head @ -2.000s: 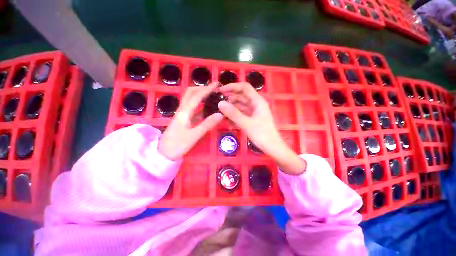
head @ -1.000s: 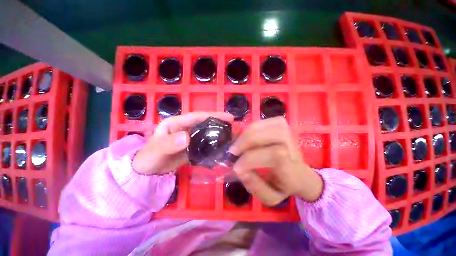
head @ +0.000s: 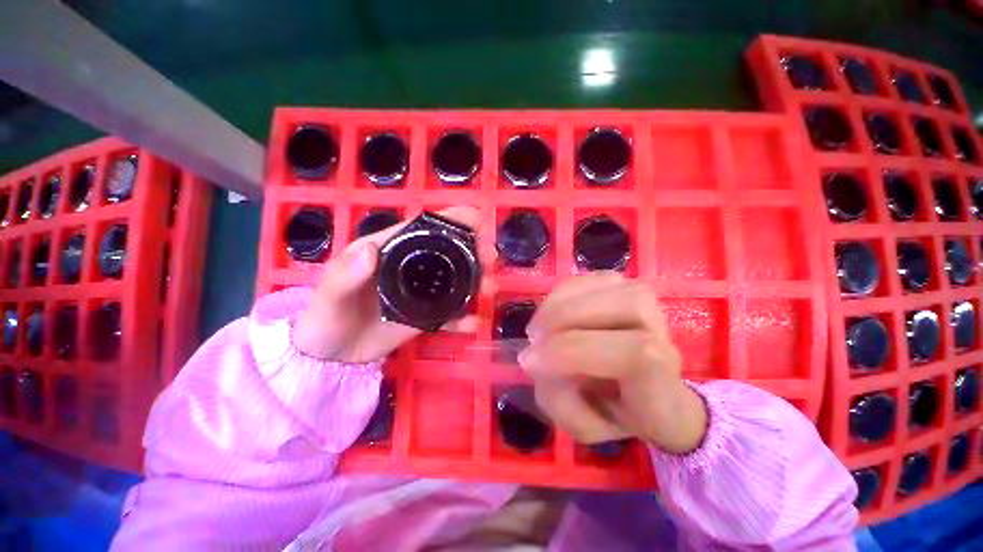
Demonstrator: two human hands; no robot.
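My left hand (head: 350,297) holds a round black watch head (head: 428,272) between thumb and fingers above the red foam tray (head: 517,466). The side turned to me shows concentric rings and small dots, like a case back. My right hand (head: 604,361) is to its right, apart from it, with thumb and fingertips pinched together. A thin clear piece, likely film (head: 498,349), shows faintly at those fingertips. Black watch heads sit in many pockets of the tray. The pockets under my hands are partly hidden.
Another red tray with watch heads (head: 816,253) stands at the right, against the main tray. Stacked red trays (head: 146,275) stand at the left. A grey metal bar (head: 140,92) slants down from the upper left to the main tray's corner. The dark green bench (head: 474,54) lies behind.
Since one second ago, the watch head has moved slightly up and left and now shows its ringed side. My right hand has drawn away from it, its fingertips still pinched.
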